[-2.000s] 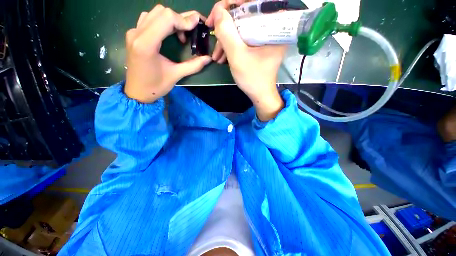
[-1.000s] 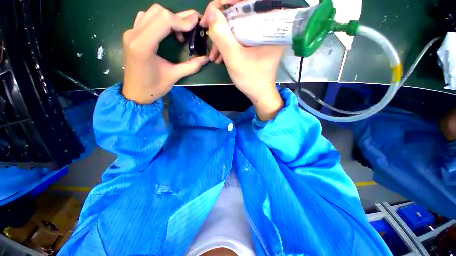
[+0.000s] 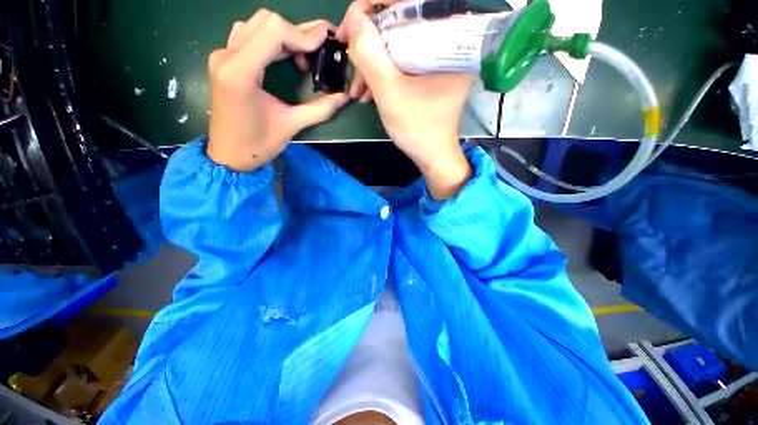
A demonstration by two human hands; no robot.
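Observation:
My left hand [image 3: 258, 91] holds a small black component [image 3: 331, 66] between thumb and fingers above the green bench. My right hand [image 3: 411, 104] holds a whitish dispensing syringe [image 3: 440, 43] with a printed label, lying nearly level, its front towards the component. The syringe's tip is hidden by my right fingers, so I cannot tell if it touches the part. A bright green adapter [image 3: 517, 48] sits on the syringe's rear, with a clear air hose [image 3: 638, 83] looping from it.
The green bench [image 3: 183, 50] has white specks on it. A black tray [image 3: 50, 158] stands at the left. White paper [image 3: 532, 116] lies behind the syringe. A crumpled white tissue [image 3: 745, 100] is at the right edge. Another person's blue sleeve [image 3: 690, 249] shows at right.
The syringe's green rear end has tilted and shifted slightly left, and the hose with it. The component has turned slightly in my left fingers. The other person's bare skin at right is out of view.

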